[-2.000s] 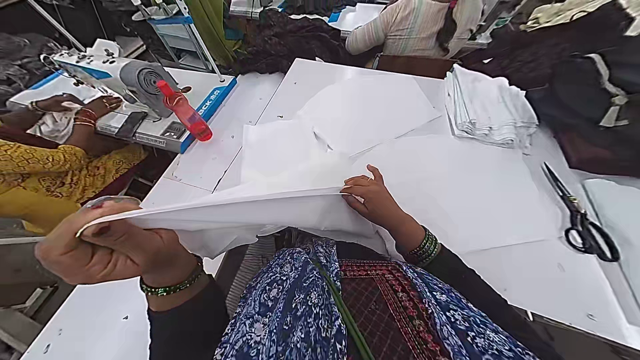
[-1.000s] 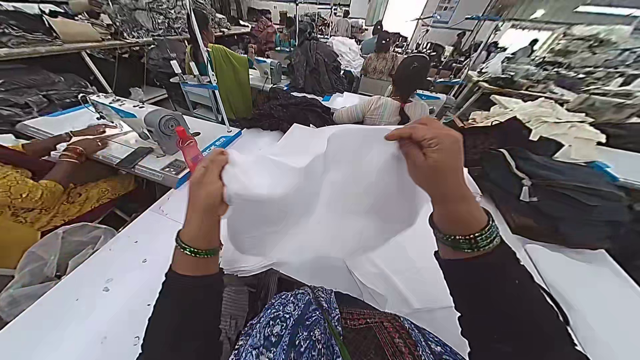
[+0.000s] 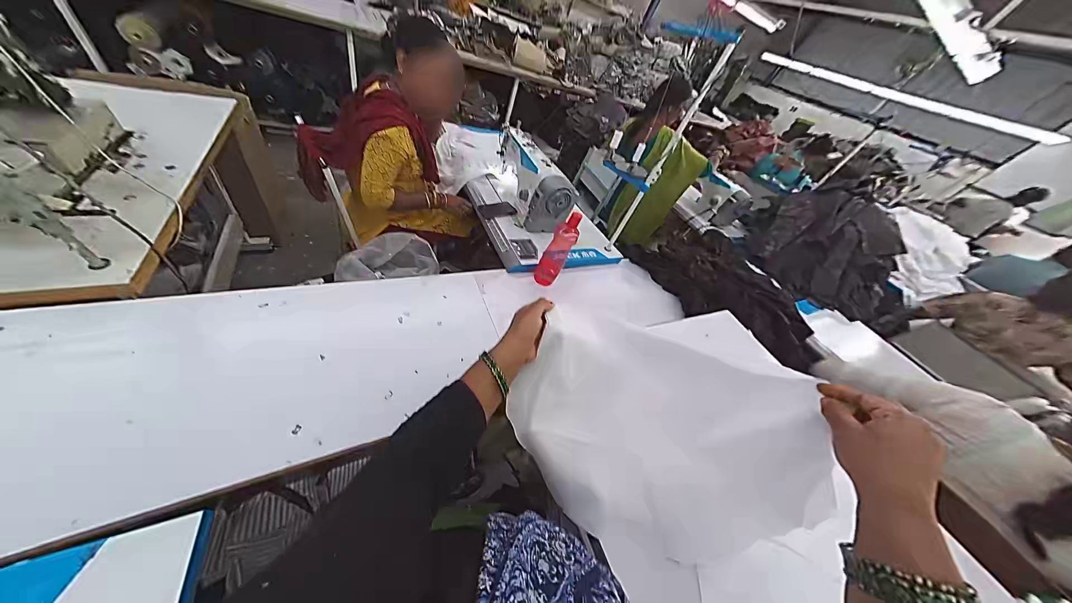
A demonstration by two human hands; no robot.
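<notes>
A white fabric piece (image 3: 678, 427) hangs spread between my two hands, above the white table. My left hand (image 3: 528, 331) pinches its upper left corner, close to the red plastic bottle (image 3: 557, 249). At the right, my right hand (image 3: 883, 435) grips the opposite upper corner between thumb and fingers. Other flat white pieces (image 3: 720, 331) lie on the table behind and beneath the held one. The fabric hides part of them.
The white tabletop (image 3: 251, 377) with small scraps extends left. Beyond it a co-worker in yellow (image 3: 389, 180) sits at a sewing machine (image 3: 536, 197). Dark cloth (image 3: 729, 289) is heaped behind the white pieces. A second table (image 3: 159, 176) with a machine stands at the far left.
The view has swung strongly to the left. Two seconds ago the fabric was stretched narrow between my hands; now it hangs broad between them. Both hands still hold it.
</notes>
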